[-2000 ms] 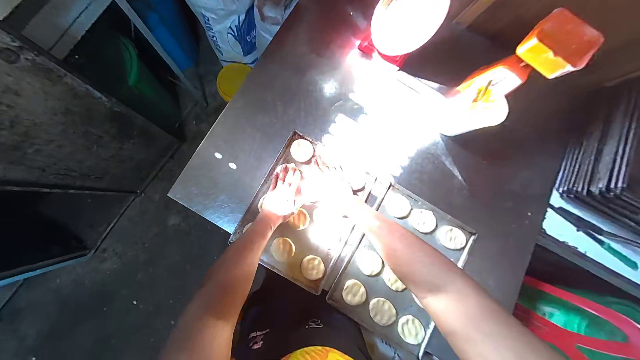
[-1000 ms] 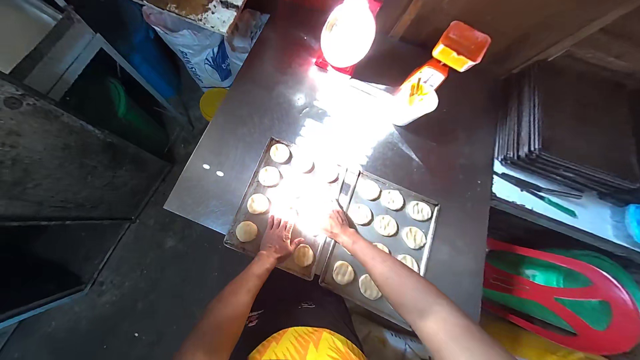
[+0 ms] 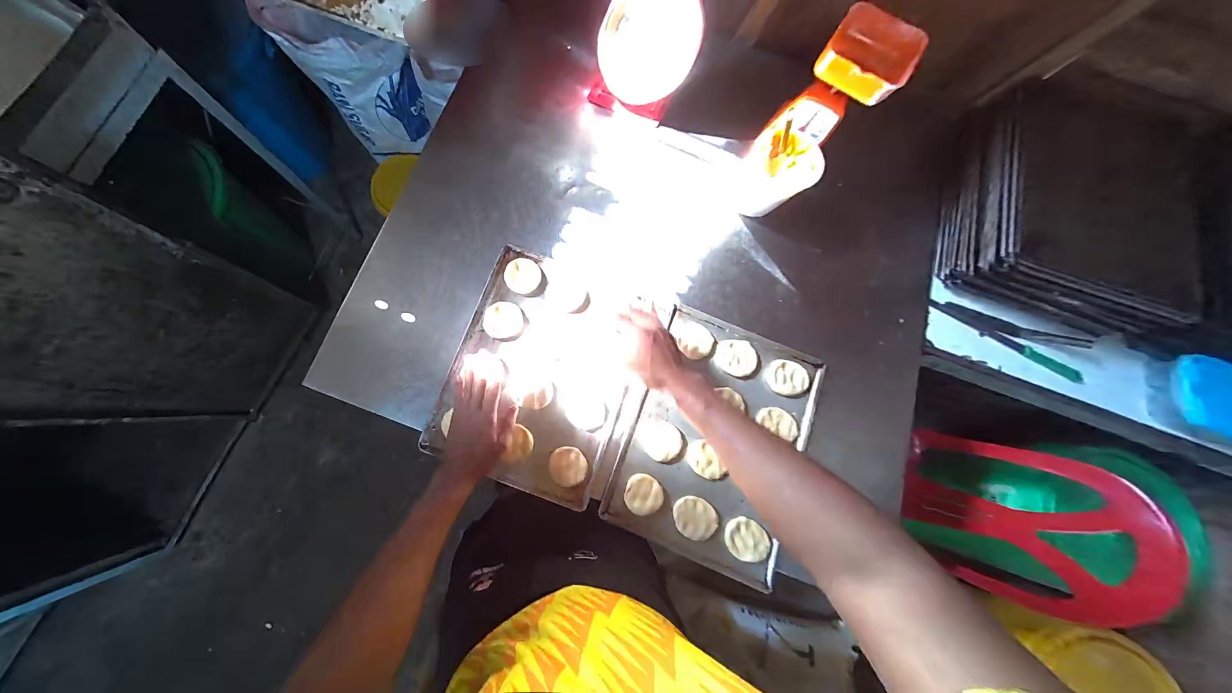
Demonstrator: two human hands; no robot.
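Note:
Two metal baking trays lie side by side on a metal table, the left tray (image 3: 539,481) and the right tray (image 3: 616,525), each holding several flat dough rounds. My left hand (image 3: 481,409) lies palm down on the left tray, its fingers over a dough round (image 3: 484,368) near the left rim. Over the upper right part of that tray is my right hand (image 3: 650,346), beside the gap between the trays; glare hides its fingertips and what they touch. Grooves mark the rounds on the right tray, such as the round (image 3: 695,518) near its front.
A bright lamp (image 3: 650,48) stands at the table's back, with a white container (image 3: 784,168) and an orange container (image 3: 871,53) to its right. Stacked dark trays (image 3: 1107,202) and a green-handled tool (image 3: 1049,364) lie on the right shelf. Below are red and green plastic chairs (image 3: 1126,539).
My left hand has moved from the left tray's front middle toward its left rim. My right hand remains near the tray's right side.

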